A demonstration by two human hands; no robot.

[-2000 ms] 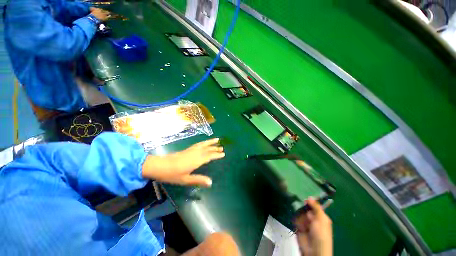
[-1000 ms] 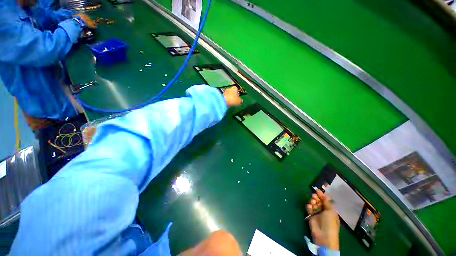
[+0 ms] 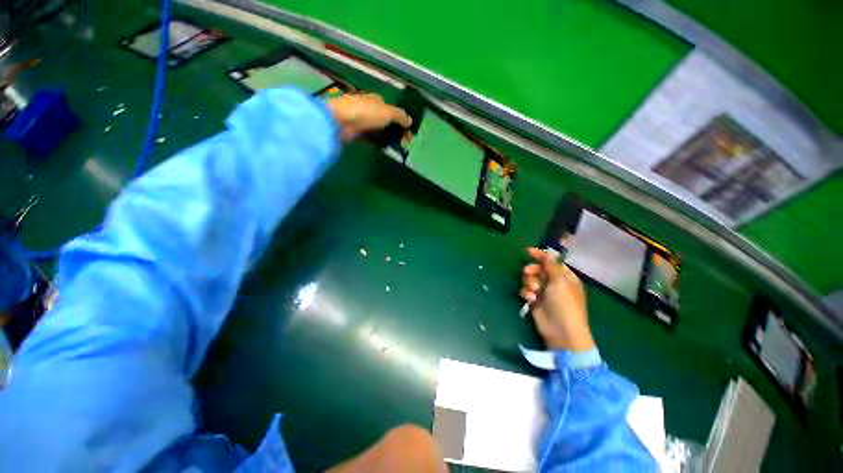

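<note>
My left hand (image 3: 368, 115) reaches out to the upper middle and grips the left end of a tablet screen assembly (image 3: 445, 157) with a pale green back. Its board end points right, and a dark shadow lies under its near edge. My right hand (image 3: 556, 300) holds slim tweezers (image 3: 527, 309), partly hidden by the fingers. It is beside the left end of a second tablet (image 3: 605, 252) with a silvery back, which lies on the green bench. I cannot tell if the hand touches it.
More tablets lie at the upper left (image 3: 287, 74), far upper left (image 3: 176, 40) and right (image 3: 781, 356). A white liner sheet (image 3: 499, 411) with a grey piece, card sheets (image 3: 739, 430) and crumpled plastic are at the front. A blue box (image 3: 42, 122) and blue hose (image 3: 157, 102) are left. Small scraps dot the bench.
The view has shifted right. My left hand, open earlier, has reached up the line and now grips the green-backed tablet. My right hand has let go of the silvery-backed tablet it held at first.
</note>
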